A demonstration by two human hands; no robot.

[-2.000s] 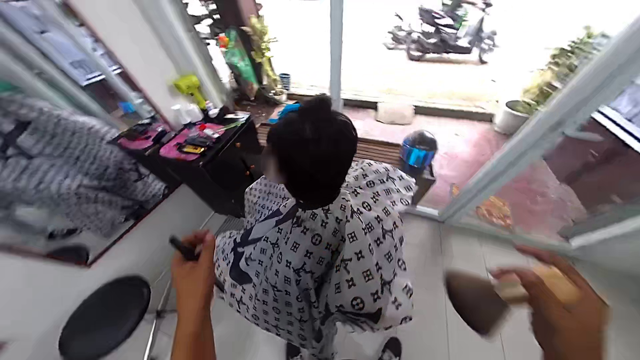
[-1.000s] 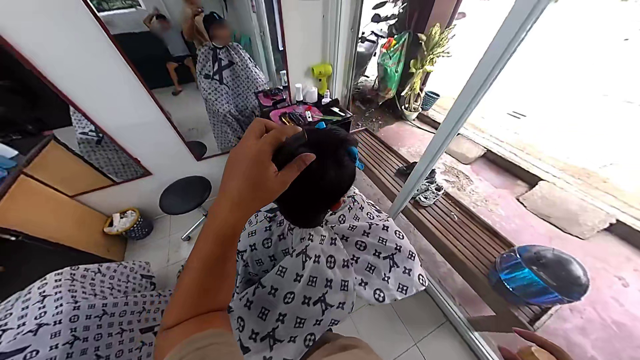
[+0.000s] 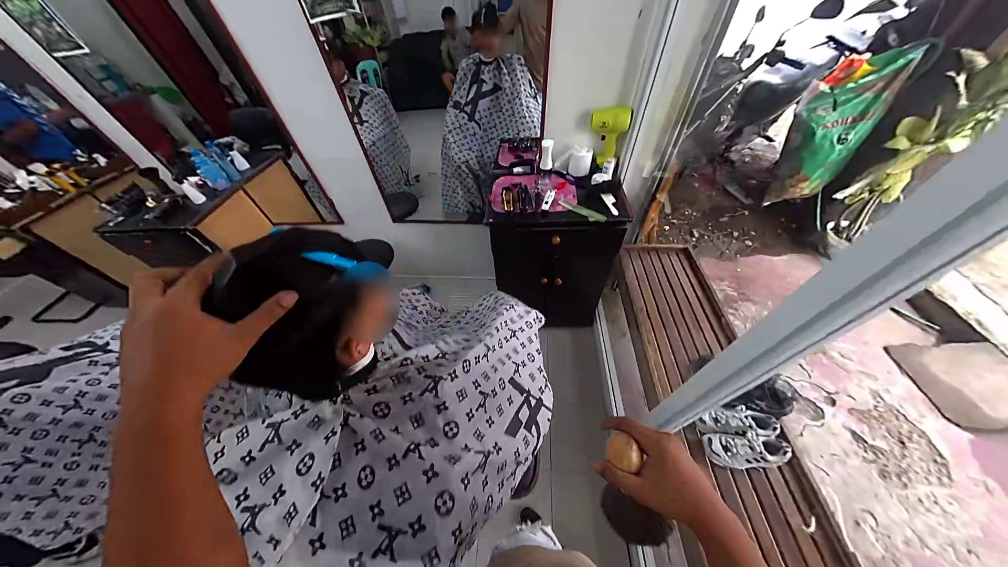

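Observation:
My left hand (image 3: 185, 331) rests on the back of the dark hair (image 3: 291, 315) of a seated person, its fingers spread; a dark edge shows by its fingertips, too unclear to name. Blue hair clips (image 3: 331, 260) sit in the hair near the forehead. A white patterned barber's cape (image 3: 425, 441) covers the person from the neck down. Low on the right, away from the person, my right hand (image 3: 654, 472) grips the wooden handle (image 3: 624, 452) of a neck duster brush, its brown bristles (image 3: 635, 516) pointing down.
Ahead stands a black cabinet (image 3: 543, 276) with a pink tray (image 3: 520, 189) of tools and a lime-green hair dryer (image 3: 612, 132). Wall mirrors (image 3: 425, 150) hang behind. A glass door frame (image 3: 827, 291) slants over a slatted wooden bench (image 3: 669, 307) with sneakers (image 3: 744, 449). Another caped person is at left.
My left hand, out in front holding a dark object two seconds ago, is now on the hair. The right hand still holds the brush. The view has swung toward the mirrors.

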